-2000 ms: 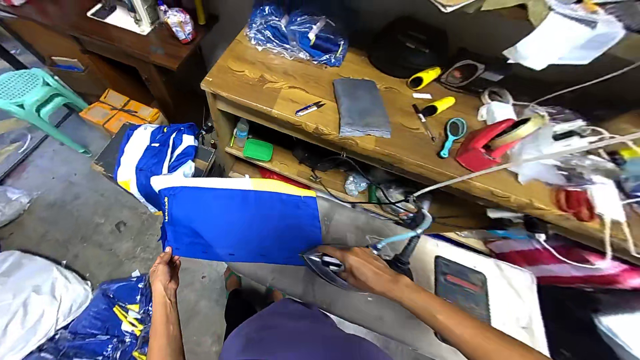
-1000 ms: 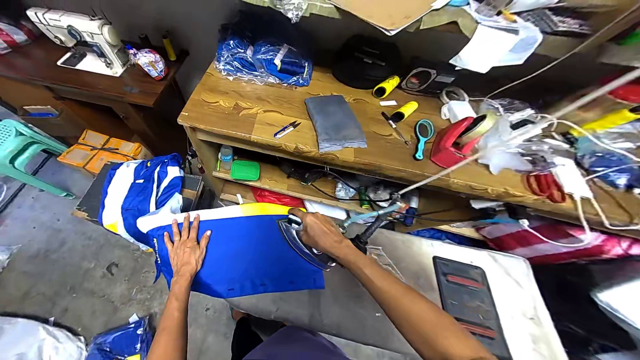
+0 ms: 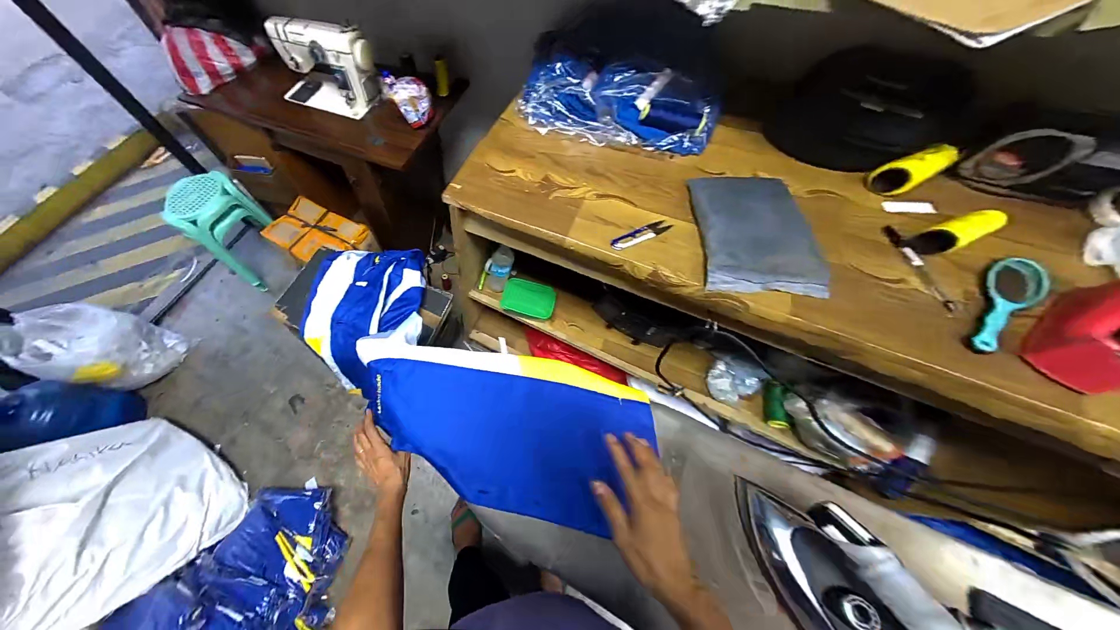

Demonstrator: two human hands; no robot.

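Note:
A blue fabric piece (image 3: 516,437) with a white and yellow border lies flat over the narrow end of the grey ironing board (image 3: 700,490). My left hand (image 3: 382,455) is at its lower left edge, fingertips touching the cloth; whether they pinch it cannot be told. Fingers spread, my right hand (image 3: 643,516) rests at the cloth's right part and holds nothing. To the right of that hand, the clothes iron (image 3: 814,560) lies on the board, partly cut off by the frame. More blue and white cloth (image 3: 363,297) is heaped on a dark box beyond the board's left end.
A wooden counter (image 3: 604,192) runs behind the board, bearing thread snips (image 3: 641,234), a folded grey cloth (image 3: 757,234) and bagged blue garments (image 3: 621,101). A sewing machine (image 3: 328,66), a green stool (image 3: 210,210), an orange parcel (image 3: 315,227) and plastic bags (image 3: 114,516) stand at left.
My right hand has let go of the iron, which now lies farther right on the board. My left hand has moved off the top of the cloth to its left edge. The view has shifted left.

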